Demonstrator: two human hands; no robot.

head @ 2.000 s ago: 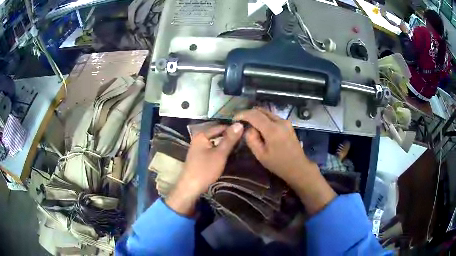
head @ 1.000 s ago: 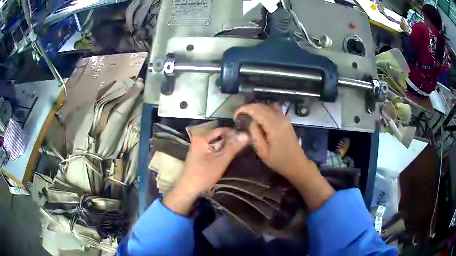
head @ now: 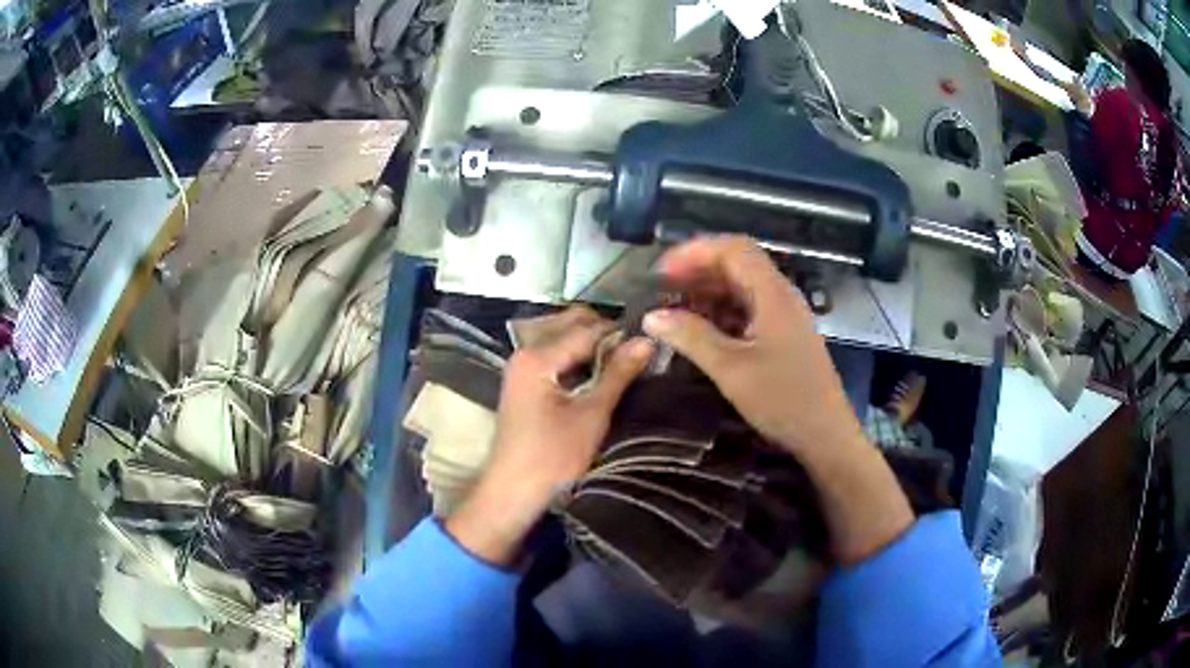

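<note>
My left hand [head: 559,405] and my right hand [head: 763,346] are close together in front of the machine plate. Their fingertips pinch a small dark cloth piece [head: 663,355], mostly hidden by the fingers and partly blurred. A fanned bundle of dark brown pieces [head: 659,502] with pale edges lies below the hands. Beige pieces [head: 454,444] lie left of it, under the left wrist. The grey-cream machine [head: 522,268] stands directly ahead with a dark blue-grey bracket [head: 770,144] holding shiny bars.
Tied beige bundles [head: 215,418] heap up at the left, beside a white table [head: 98,261]. A dark blue-edged tray [head: 392,405] holds the work. Checked cloth [head: 890,428] lies at its right side. A person in red [head: 1122,170] is at the far right.
The right hand's fingers have lifted and spread, and the hands stay close together over the bundle. The whole view has shifted slightly, with the machine now a little further right.
</note>
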